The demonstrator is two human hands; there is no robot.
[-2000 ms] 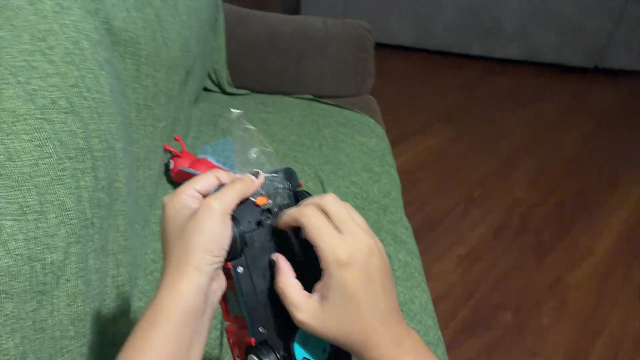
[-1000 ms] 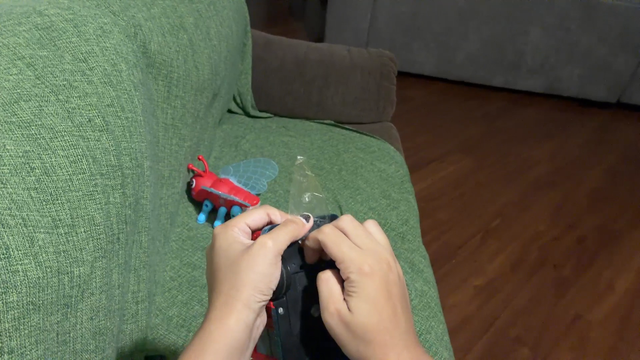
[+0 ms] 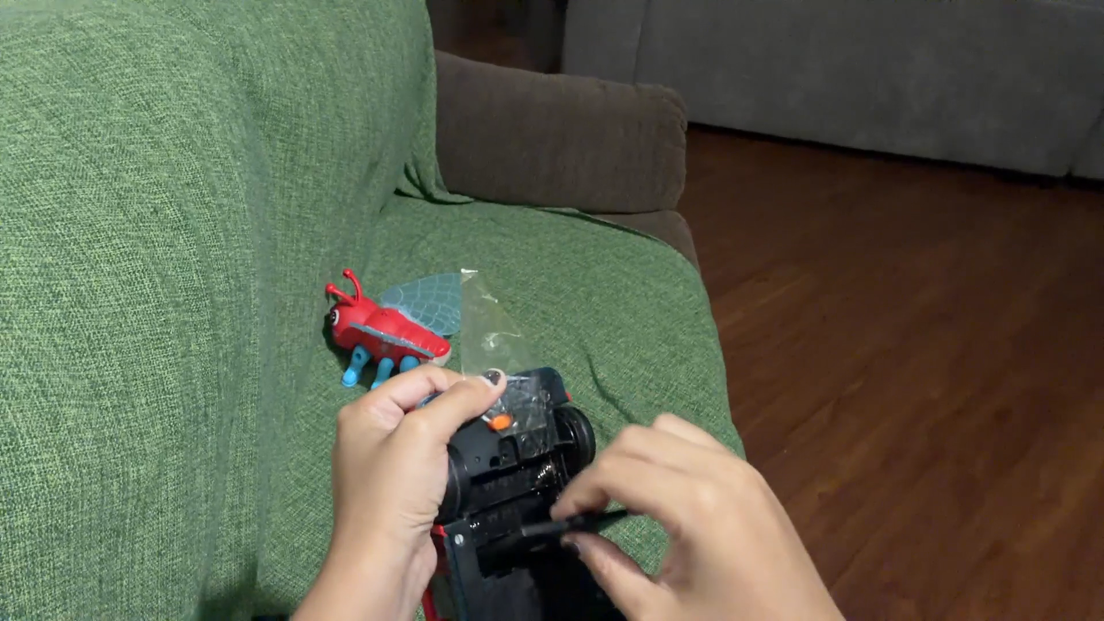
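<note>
My left hand (image 3: 401,466) grips a black toy vehicle (image 3: 496,457), its underside with wheels turned up. The left thumb presses a strip of clear adhesive tape (image 3: 493,341) at the toy's far end, beside a small orange part (image 3: 500,422). Between thumb and fingers my right hand (image 3: 690,509) pinches a thin black piece (image 3: 573,524), raised over the toy's underside. A red toy insect (image 3: 388,329) with blue legs and a translucent blue wing lies just beyond my left hand.
Green woven fabric (image 3: 586,302) covers the sofa seat and backrest. A brown armrest (image 3: 561,134) stands at the seat's far end. Wooden floor (image 3: 906,345) lies to the right, with a grey upholstered piece of furniture (image 3: 862,78) at the back.
My right hand has drawn back from the toy vehicle's underside, to the right and nearer, with the thin black piece now showing in its fingers. The left hand keeps its hold.
</note>
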